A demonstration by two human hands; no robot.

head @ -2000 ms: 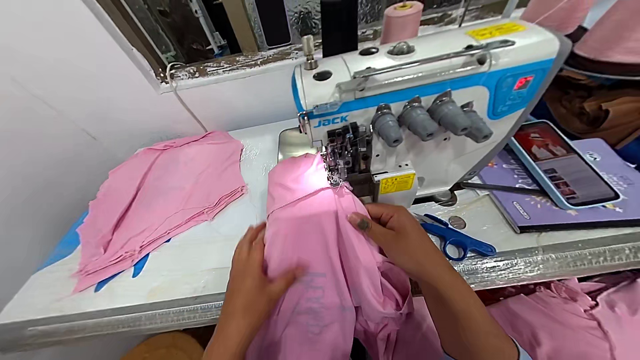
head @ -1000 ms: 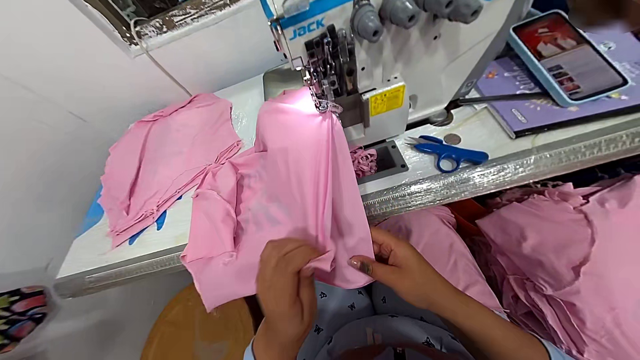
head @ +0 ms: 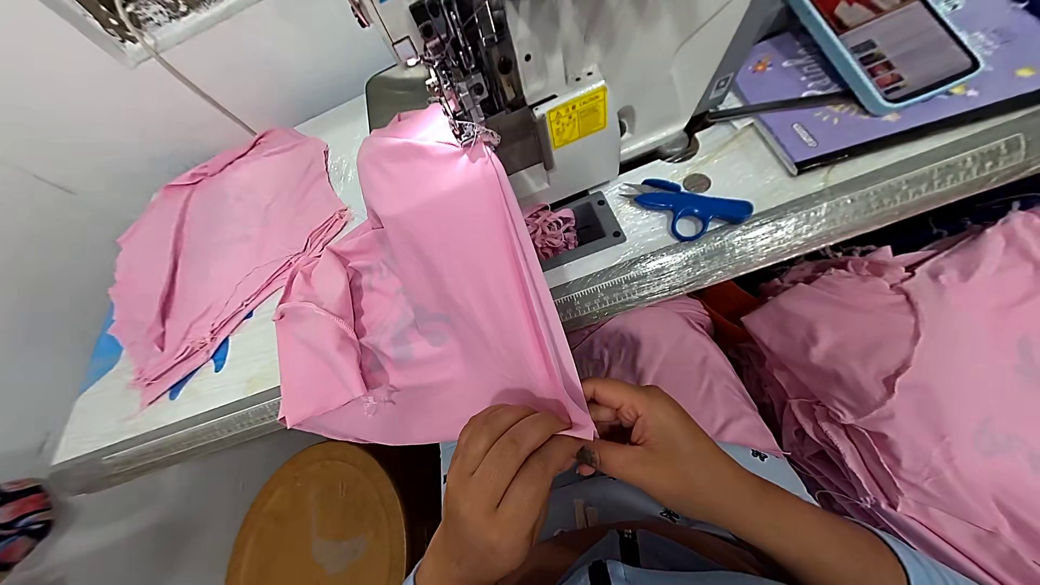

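A pink fabric garment piece [head: 463, 301] runs from under the presser foot of an overlock sewing machine [head: 561, 89] down over the table's front edge. My left hand [head: 504, 487] holds its lower corner with bent fingers. Close beside it, my right hand [head: 650, 447] pinches the same corner at the edge; its fingertips are partly hidden. The garment's right side lies in a long straight fold, and a sleeve-like part with a seam is bunched at its left.
Stacked pink fabric pieces [head: 227, 252] lie left on the table. Blue thread snips [head: 691, 207] rest right of the scrap opening [head: 569, 231]. A phone [head: 894, 49] lies on a purple notebook [head: 983, 73]. More pink garments [head: 967, 366] are piled at lower right; a round brown stool [head: 317, 520] stands below.
Both hands have moved from beside the machine down to the garment's lower corner. The garment now spreads over the table edge, where earlier it was gathered between the hands. The view has shifted downward.
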